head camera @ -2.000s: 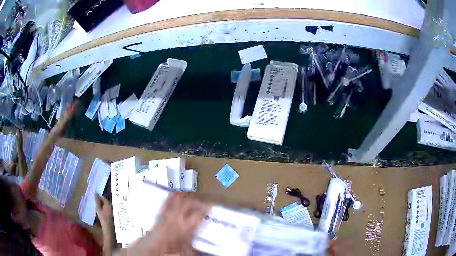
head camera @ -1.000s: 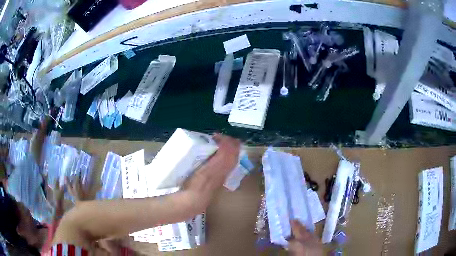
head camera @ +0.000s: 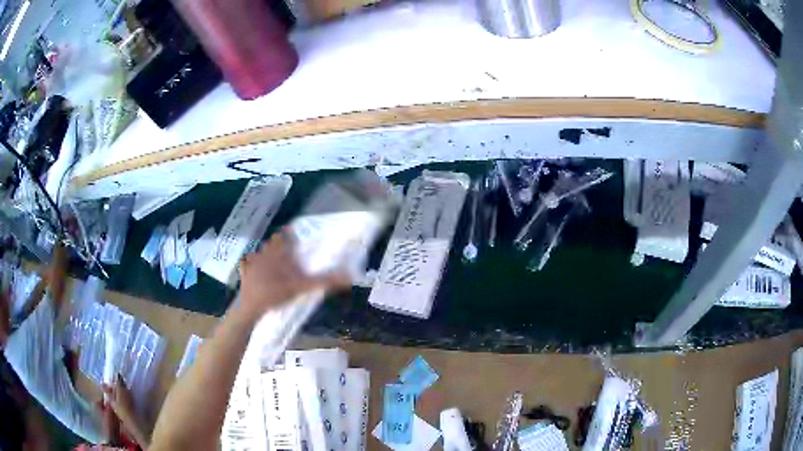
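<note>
My left hand (head camera: 273,275) reaches from the lower left over the dark green belt (head camera: 528,299). It grips a blurred white thing (head camera: 339,240), perhaps a retail carton. A retail carton (head camera: 421,242) lies on the belt just right of it, and another (head camera: 249,225) lies behind it to the left. Overlapping white cartons (head camera: 295,401) lie on the brown bench below my forearm. Light-blue cards (head camera: 399,412) and a white paper lie right of that stack. My right hand is out of view.
A white shelf (head camera: 423,75) with a dark red cup (head camera: 251,57), steel tumbler (head camera: 519,13) and tape roll (head camera: 676,22) runs above the belt. A slanting post (head camera: 731,229) stands at right. Another person's hand (head camera: 123,410) is at lower left. Black cables and bagged parts lie along the bench's lower edge.
My left hand has moved from above the carton stack to over the belt, holding a white thing. My right hand and the bagged white item it touched have left the view. The view has tilted upward.
</note>
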